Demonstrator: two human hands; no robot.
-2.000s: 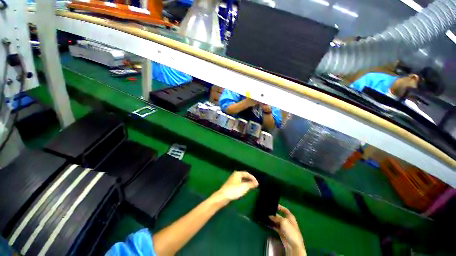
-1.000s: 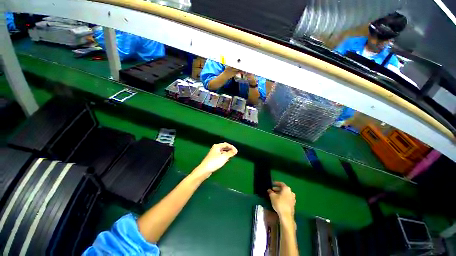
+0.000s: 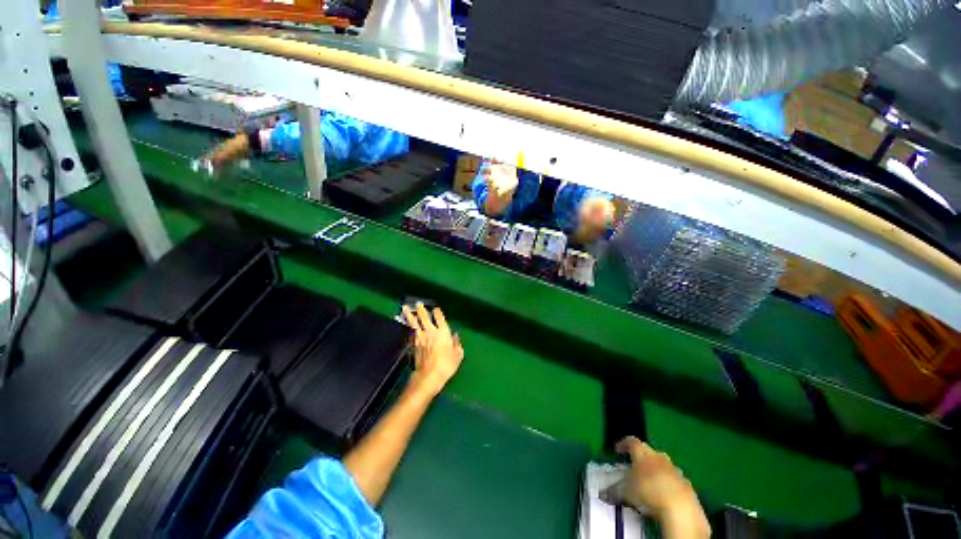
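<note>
My left hand (image 3: 434,342) is bare, fingers stretched forward, at a small pale openwork frame (image 3: 406,313) on the belt beside the black trays. The fingers partly cover this frame, and a grip on it cannot be made out. My right hand (image 3: 655,486) is over the upper right of a silver-white holding fixture (image 3: 597,511) on the bench at the lower edge. Its fingers are bent over the fixture's top, and the fingertips are partly hidden. A dark phone-sized rectangle (image 3: 624,405) lies on the belt just beyond the right hand.
Black tray stacks (image 3: 342,368) stand at left, some with pale stripes (image 3: 137,421). The green belt (image 3: 506,358) crosses in front, with another pale frame (image 3: 339,231). Beyond are a row of fixtures (image 3: 520,240), a worker's hands, clear trays (image 3: 717,276) and orange bins (image 3: 896,342). A white shelf beam crosses above.
My left hand has moved left and reached the small frame. My right hand has come back over the fixture, which now looks pale on top. The camera view has shifted. Another worker's arm appears at far left.
</note>
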